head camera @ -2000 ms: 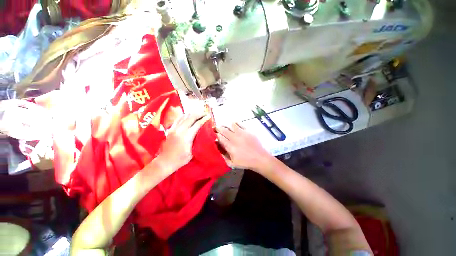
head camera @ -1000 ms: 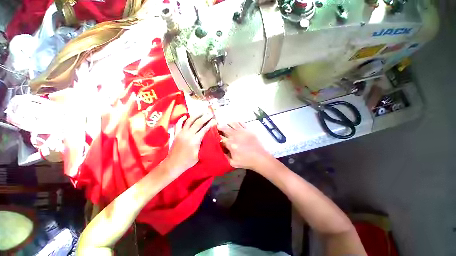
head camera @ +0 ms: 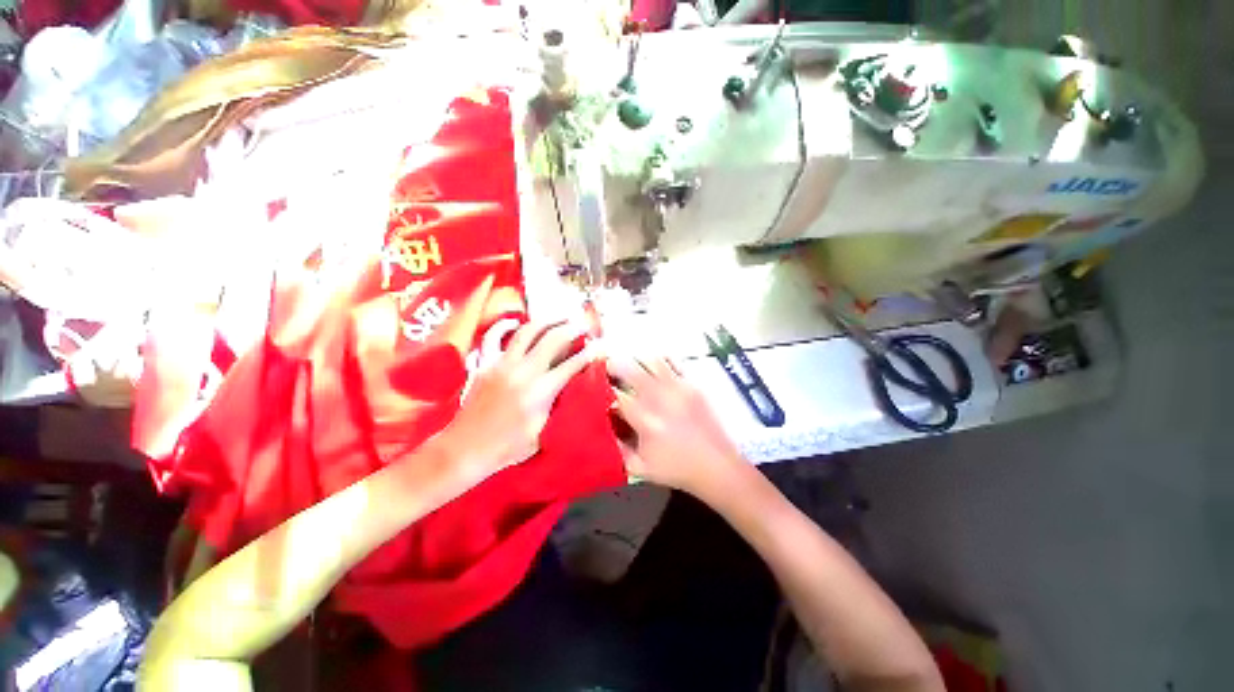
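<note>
A red fabric piece [head camera: 352,419] with gold lettering [head camera: 413,270] lies over the table left of the needle and hangs down over the front. My left hand [head camera: 521,385] lies on the fabric, fingers spread, fingertips near the presser foot [head camera: 616,298]. My right hand [head camera: 670,426] pinches the fabric's right edge, just right of my left hand. The cream sewing machine [head camera: 920,189] marked JACK stands above both hands. Glare hides detail around the needle and any trim under it.
Thread snips [head camera: 747,379] lie right of my right hand. Black-handled scissors [head camera: 920,383] lie further right, beside a small parts tray [head camera: 1049,354]. A bundle of olive-gold strips [head camera: 230,84] and clear plastic are at the upper left. The table's ruler-marked front edge [head camera: 812,443] runs below the tools.
The view has shifted, so the machine and tools appear lower. Both hands stay on the fabric near the needle, with little visible movement relative to the machine.
</note>
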